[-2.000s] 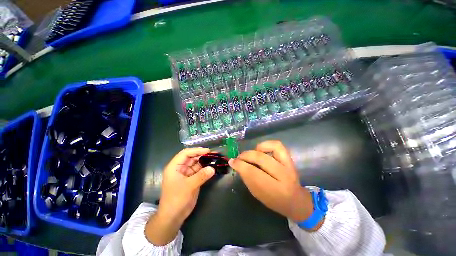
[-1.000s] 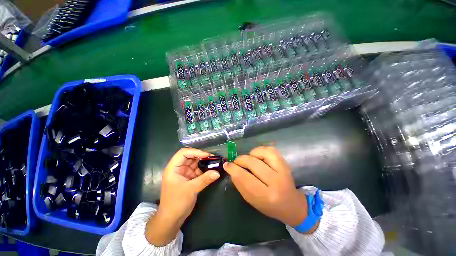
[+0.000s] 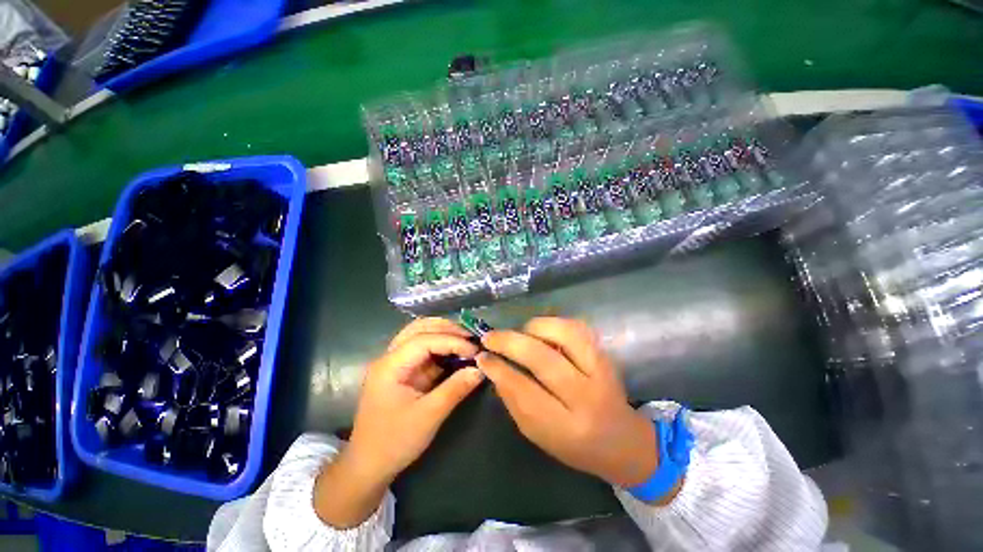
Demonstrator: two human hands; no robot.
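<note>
My left hand (image 3: 415, 383) is closed around a black housing (image 3: 461, 363), which is mostly hidden by the fingers. My right hand (image 3: 561, 394) touches it from the right and pinches a narrow green circuit board (image 3: 474, 322) at the housing's upper side. The board is tilted, its top end pointing up and left. How far it sits in the housing cannot be seen. A clear blister tray (image 3: 453, 293) with two rows of upright green boards lies just beyond the hands. A blue wrist strap (image 3: 675, 453) is on my right wrist.
A blue bin (image 3: 276, 367) heaped with black housings stands at left, a second blue bin (image 3: 73, 356) beside it. Stacked clear trays (image 3: 895, 270) are at right. The green conveyor (image 3: 313, 86) runs behind, with a small black unit (image 3: 465, 67) on it.
The green board has gone from upright to tilted left and sits closer to the housing. My hands have drawn together. The black unit on the conveyor has moved left.
</note>
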